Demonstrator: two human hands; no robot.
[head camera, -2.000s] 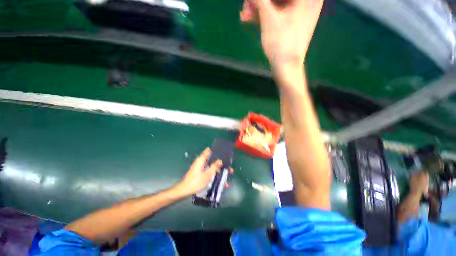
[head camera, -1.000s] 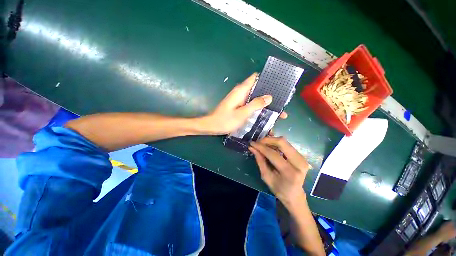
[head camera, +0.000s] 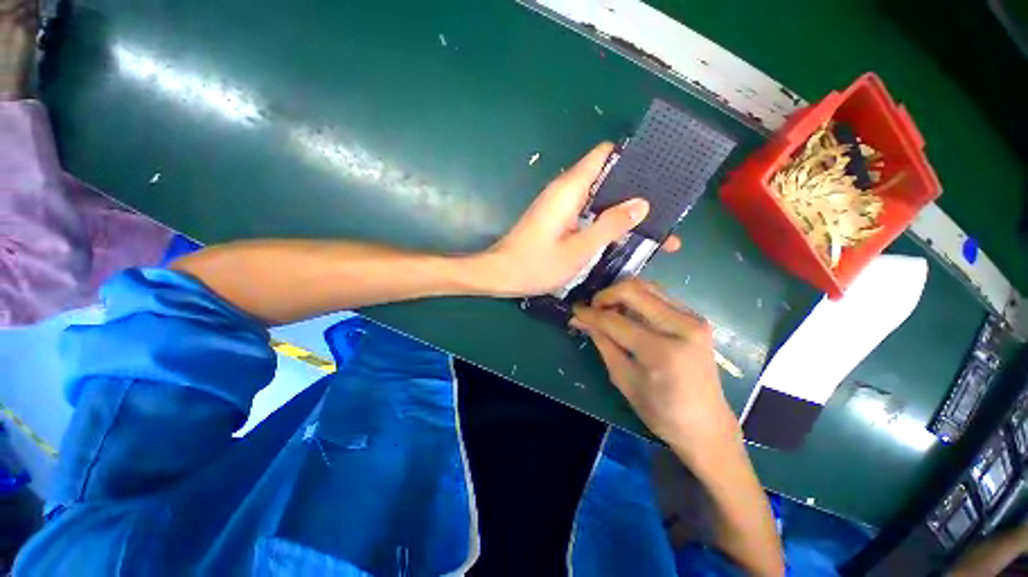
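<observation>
A smartphone (head camera: 614, 268) with its back open lies slanted in my left hand (head camera: 569, 231). A black dotted plate (head camera: 672, 158) covers its upper part, and my left thumb presses on the plate's lower edge. My right hand (head camera: 648, 338) has its thumb and forefinger pinched together at the phone's lower end. Whether something small is between those fingertips cannot be seen. A red bin (head camera: 902, 142) full of small tan strips (head camera: 829, 203) stands to the right, with a dark block (head camera: 866, 165) on the strips.
A white sheet (head camera: 848, 321) with a black square end lies below the bin. A phone unit (head camera: 967, 389) and a black phone tray (head camera: 927, 509) with phones are at the far right, near another person's hand. A worn white rail runs along the far side. Stray strips dot the green bench.
Two seconds ago my right arm was stretched out over the far side; it is now at the phone. Since one second ago both hands keep nearly the same grip, and the view has shifted slightly.
</observation>
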